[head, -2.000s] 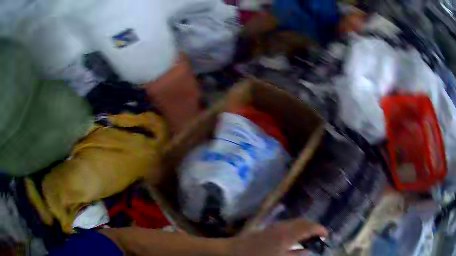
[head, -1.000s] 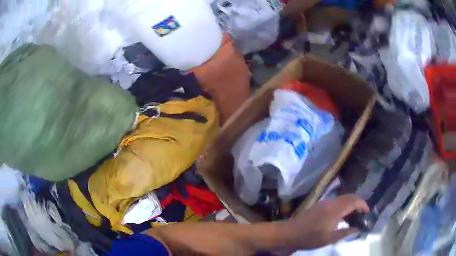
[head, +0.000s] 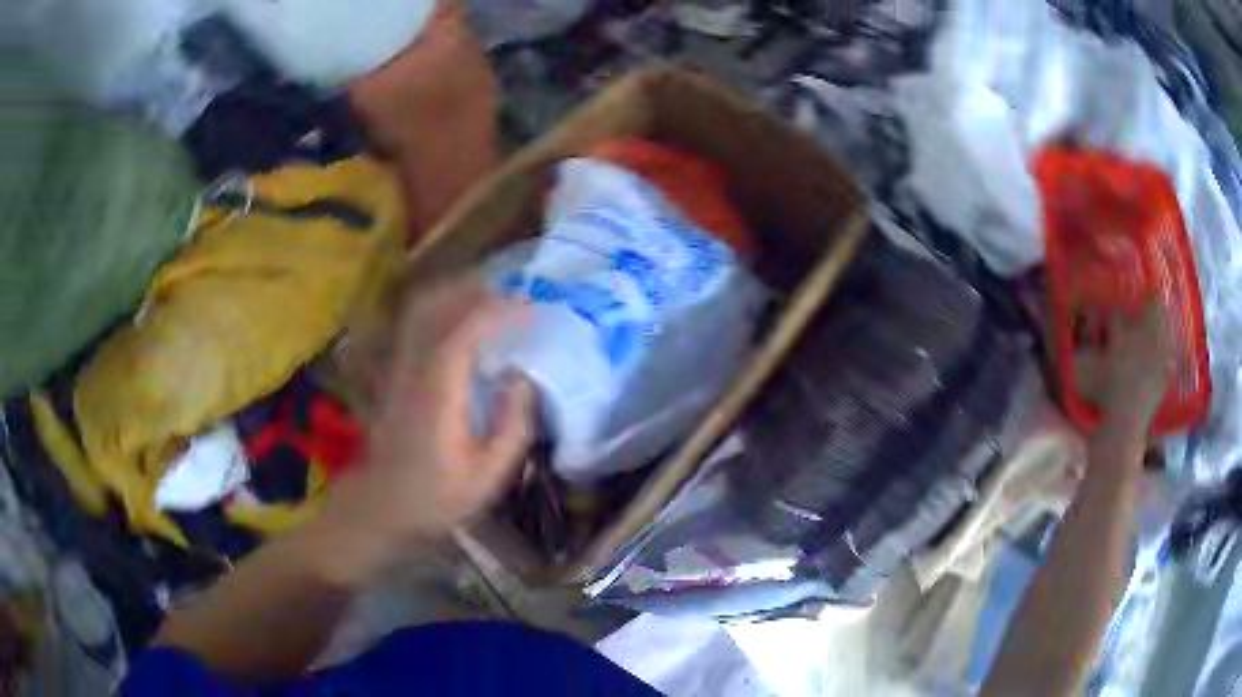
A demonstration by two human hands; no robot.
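Note:
My left hand (head: 456,415) is blurred, over the near left side of an open brown carton (head: 817,293). Its fingers are curled beside a white plastic bag with blue print (head: 633,306) inside the carton. Whether it grips the bag cannot be told. My right hand (head: 1128,368) reaches into the lower part of a red slotted basket (head: 1110,218) at the right. Its fingertips are blurred, and whether they hold anything cannot be told.
Yellow cloth (head: 259,327) and a green sack (head: 82,232) lie at the left. A dark cloth stack (head: 872,395) is right of the carton. White plastic (head: 974,164) lies behind the basket. An orange-brown piece (head: 429,116) stands behind the carton.
My left hand has moved left from beyond the carton's near right corner to the bag; the dark object it held no longer shows there. My right hand has come into view at the basket. The view has shifted.

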